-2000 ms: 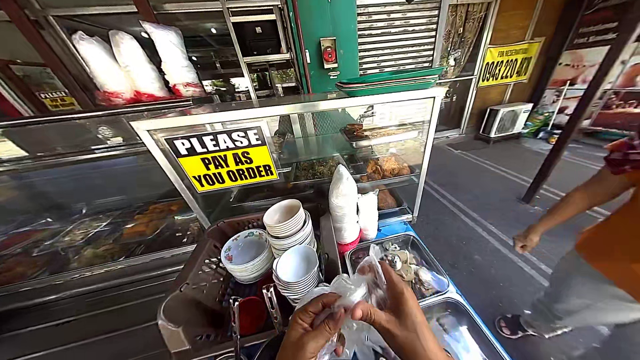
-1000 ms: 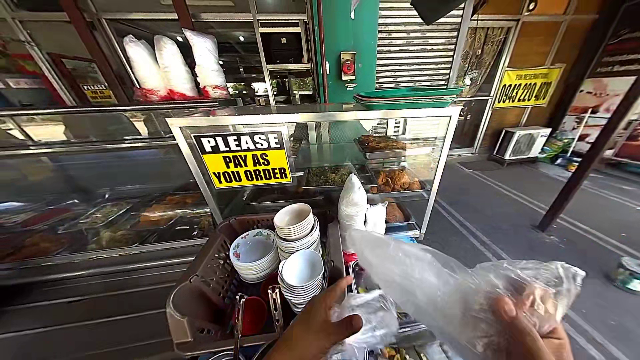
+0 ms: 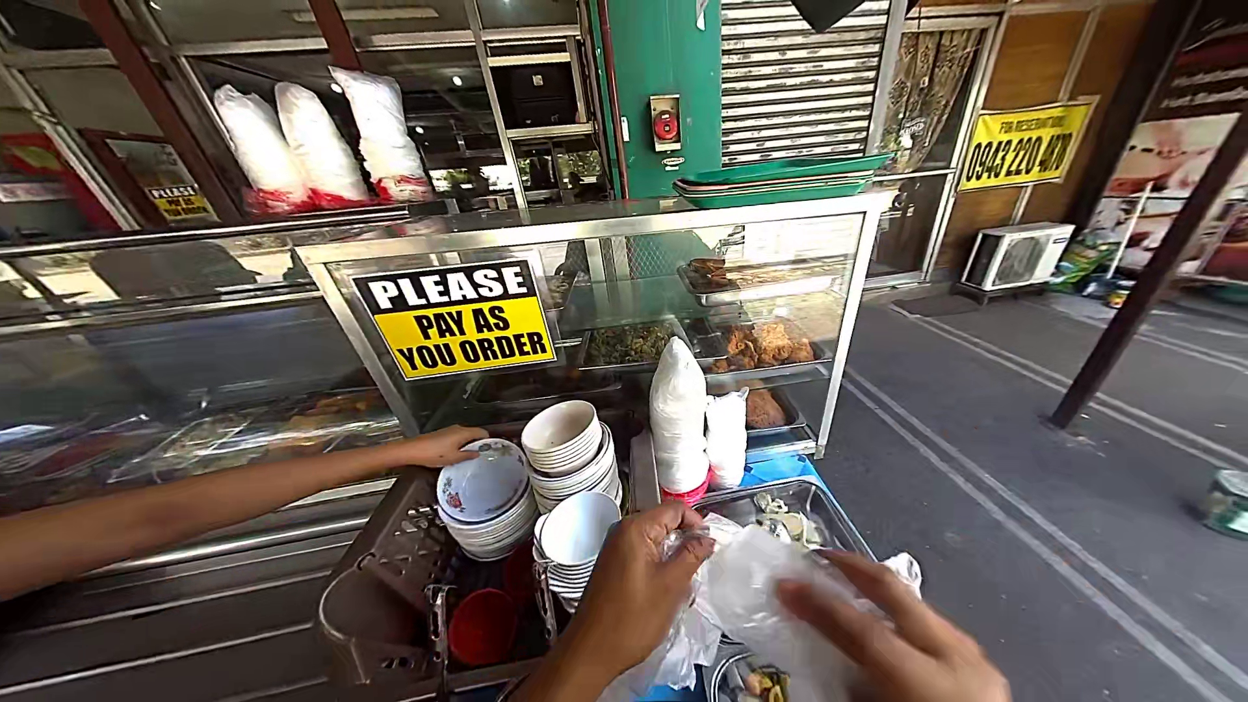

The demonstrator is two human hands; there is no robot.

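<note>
My left hand (image 3: 643,585) pinches thin clear plastic between thumb and fingers, just right of the stacked bowls. My right hand (image 3: 887,624), blurred, is on a crumpled, translucent plastic bag (image 3: 760,585) held between both hands. White plastic hangs below them over a metal food pan (image 3: 829,507). Behind my hands, a tall white bundle of plastic bags (image 3: 678,419) stands upright beside a shorter white bundle (image 3: 725,439). Stacks of white bowls (image 3: 575,531) and a stack with a flowered top bowl (image 3: 485,487) sit in a brown plastic basket (image 3: 361,624).
Another person's hand (image 3: 444,447) reaches in from the left to the flowered bowls. A glass display case (image 3: 595,219) with trays of food stands ahead, green trays (image 3: 780,180) on top. A red bowl (image 3: 483,624) lies in the basket. A dark post (image 3: 1150,292) stands right.
The other person's arm has come in at the left. The plastic bag, stretched out to the right a second ago, is now bunched between my hands. The person at the right two seconds ago is out of view.
</note>
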